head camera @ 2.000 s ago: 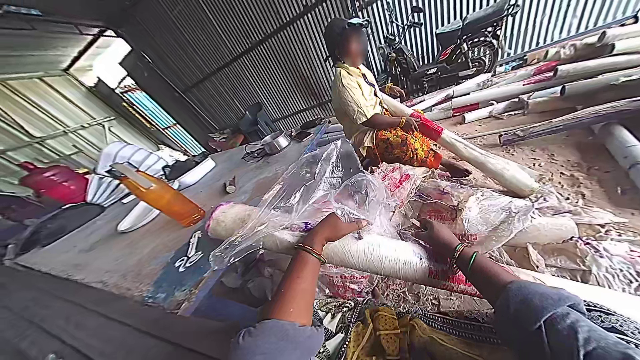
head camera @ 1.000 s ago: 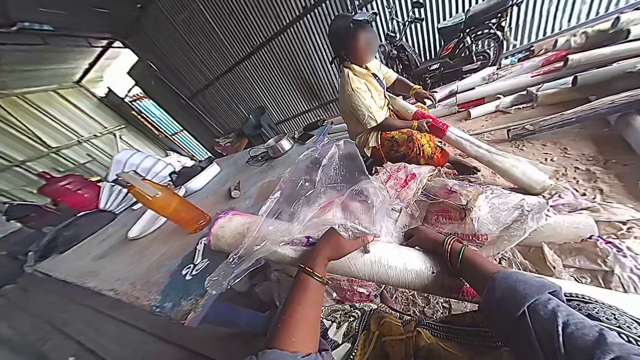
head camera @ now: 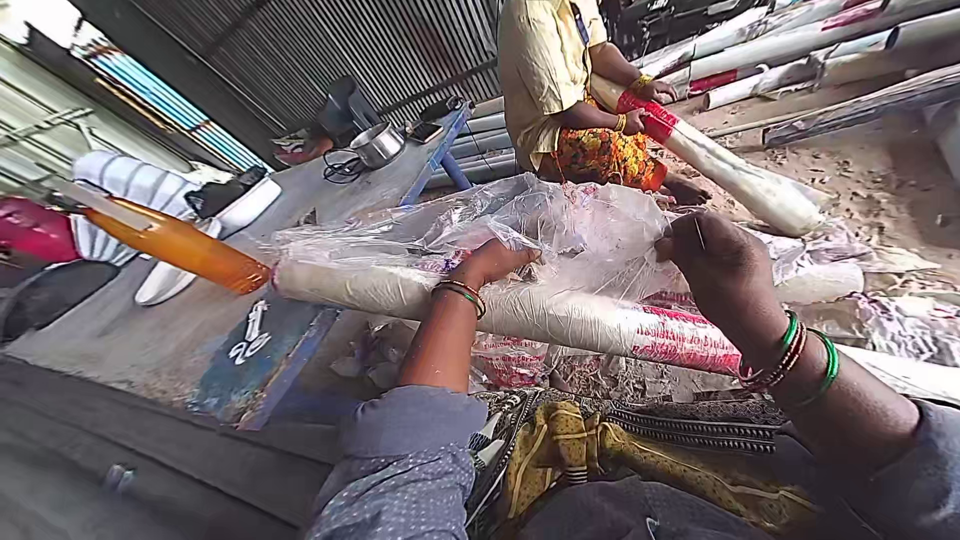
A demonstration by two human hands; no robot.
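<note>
A long pale roll (head camera: 555, 319) wrapped in plastic film, with a red printed band, lies across in front of me, its left end at the bench edge. Clear plastic sheeting (head camera: 592, 217) lies loosely over and behind it. My left hand (head camera: 495, 262) rests on top of the roll, gripping the sheeting. My right hand (head camera: 709, 247) is raised above the roll, pinching the sheeting's right edge between its fingers.
A bench (head camera: 247, 330) at left bears an orange-filled bottle (head camera: 180, 247), a white dish (head camera: 166, 281) and a steel pot (head camera: 379, 146). Crumpled printed wrappers (head camera: 510, 360) lie below the roll. A seated co-worker (head camera: 555, 90) holds another roll (head camera: 742, 176); more rolls (head camera: 787, 45) lie behind.
My right hand has lifted off the roll and moved right, drawing the clear sheeting with it. My left hand stays on the roll. The view has shifted closer and downward.
</note>
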